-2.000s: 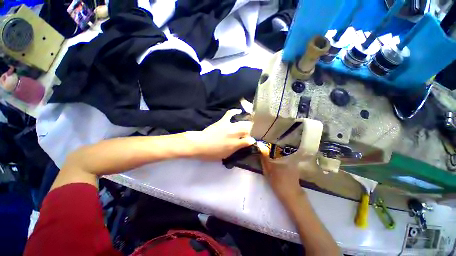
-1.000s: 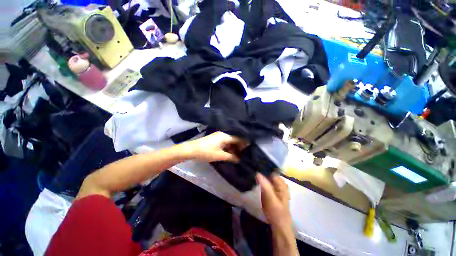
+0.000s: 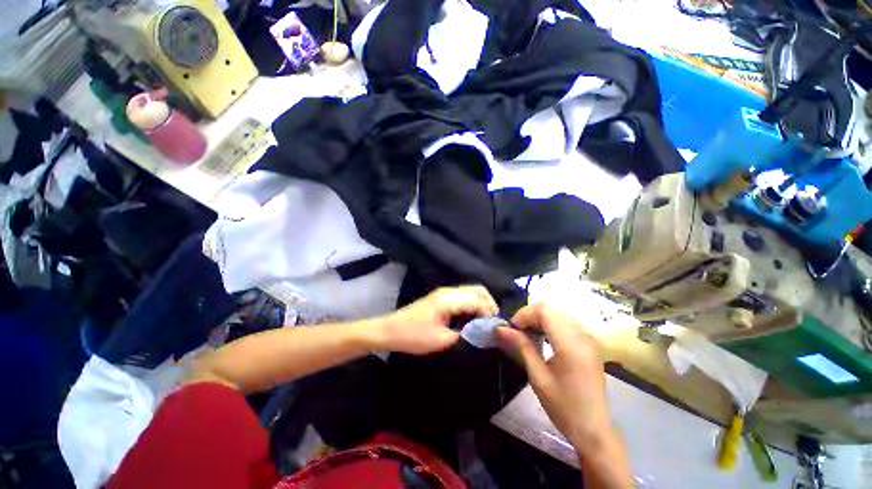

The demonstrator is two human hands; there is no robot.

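Observation:
My left hand [image 3: 442,320] and my right hand [image 3: 557,355] meet at the table's front edge, left of the sewing machine [image 3: 669,253]. Between their fingertips they pinch a small white piece of fabric [image 3: 485,331]. Black garment cloth [image 3: 421,382] hangs below my hands over the table edge and runs up into the black and white panels heaped on the table [image 3: 459,205]. The needle area is not clearly visible. The cloth is away from the machine head.
A yellow-handled tool [image 3: 731,441], green snips [image 3: 762,457] and a white scrap [image 3: 717,365] lie right of the needle area. A blue thread tray [image 3: 813,181] sits on the machine. A pink bottle [image 3: 170,132] and second sewing machine [image 3: 196,53] stand far left.
My hands have left the machine head and pulled the cloth toward the table's front edge. They have come close together on the white piece. The view has shifted right and the machine appears lower right.

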